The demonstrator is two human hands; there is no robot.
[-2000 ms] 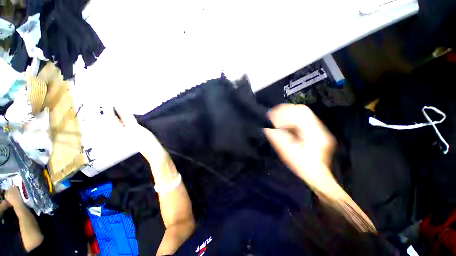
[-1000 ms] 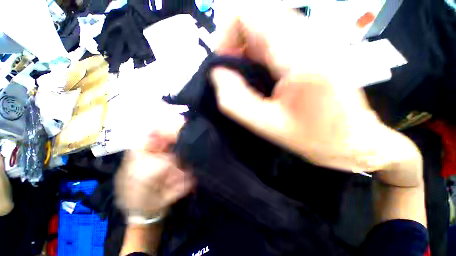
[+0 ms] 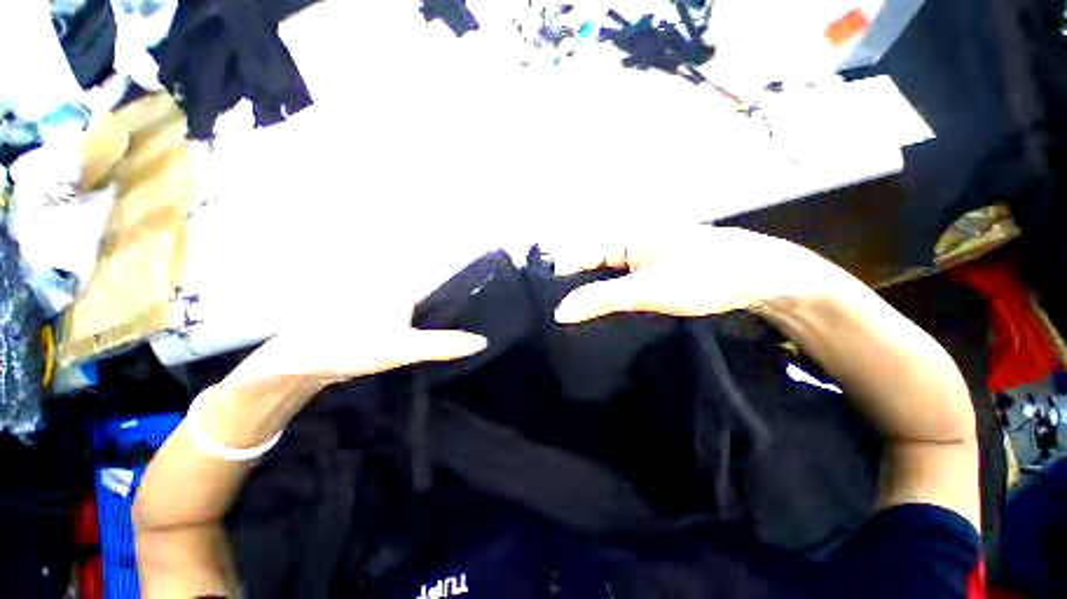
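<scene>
Black cloth [image 3: 597,357] spreads from the white table's front edge down over my lap, with a folded part raised at the table edge between my hands. My left hand [image 3: 351,351] is at the cloth's left side, its thumb lying over it; its fingers are washed out against the white table. My right hand [image 3: 667,275] is at the right side, with cloth between its thumb and fingers. The thumbs point towards each other, a short gap apart. Glare hides the fingertips.
The white table [image 3: 386,152] bears black scraps [image 3: 228,59] at the back left and more at the back [image 3: 661,41]. Brown paper [image 3: 135,246] lies at the left. A blue crate [image 3: 123,503] is below left. Red cloth [image 3: 1004,322] is at the right.
The raised, bunched cloth is now lower at the table edge. My right hand has come down from high over the table, and my left hand has turned inward. The hands are less blurred.
</scene>
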